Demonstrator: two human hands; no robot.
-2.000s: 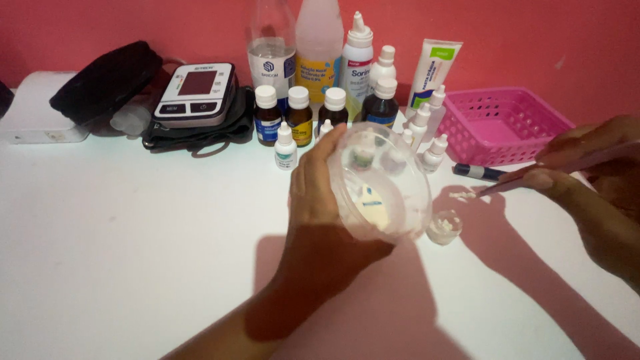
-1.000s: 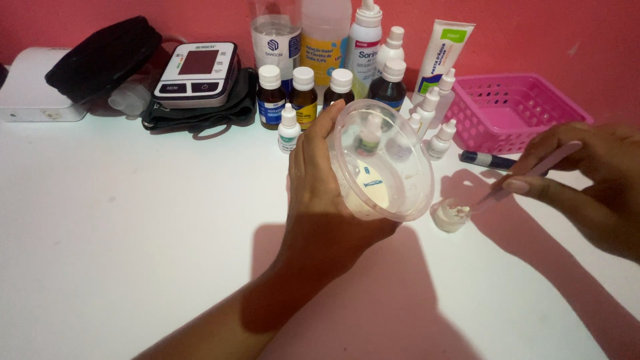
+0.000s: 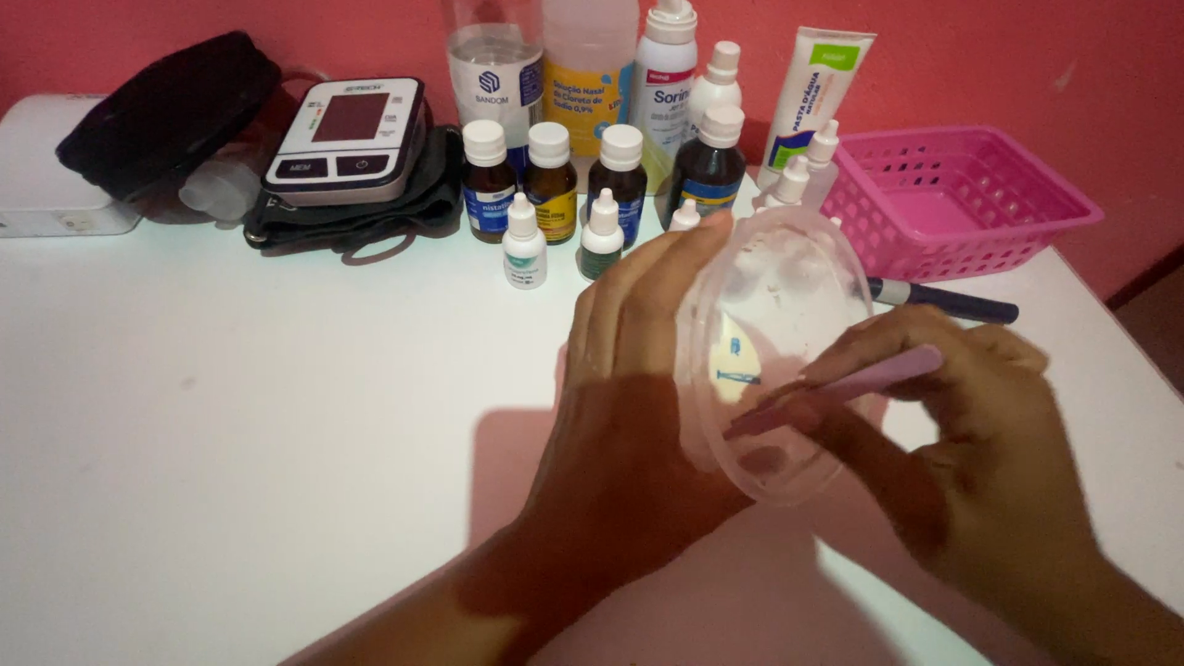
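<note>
My left hand (image 3: 638, 398) grips a clear round plastic tub (image 3: 786, 277) by its side, tilted so that its mouth faces me and to the right. A pale yellow piece with blue marks (image 3: 737, 361) shows inside or through the tub. In my right hand (image 3: 953, 435), between thumb and fingers, is a slim pink stick-like tool (image 3: 851, 379), its lower end at the tub's mouth. The small jar seen earlier is hidden now behind my right hand and the tub.
Behind stand brown medicine bottles (image 3: 550, 190), white dropper bottles (image 3: 525, 250), a spray can (image 3: 666, 83) and a cream tube (image 3: 814, 102). A pink basket (image 3: 962, 203) and dark pen-like object (image 3: 953, 301) lie right; a blood pressure monitor (image 3: 347, 139) and black pouch (image 3: 176, 120) left.
My right hand has moved left with the pink tool, from the small jar on the table to the mouth of the tub. My left hand still holds the tub.
</note>
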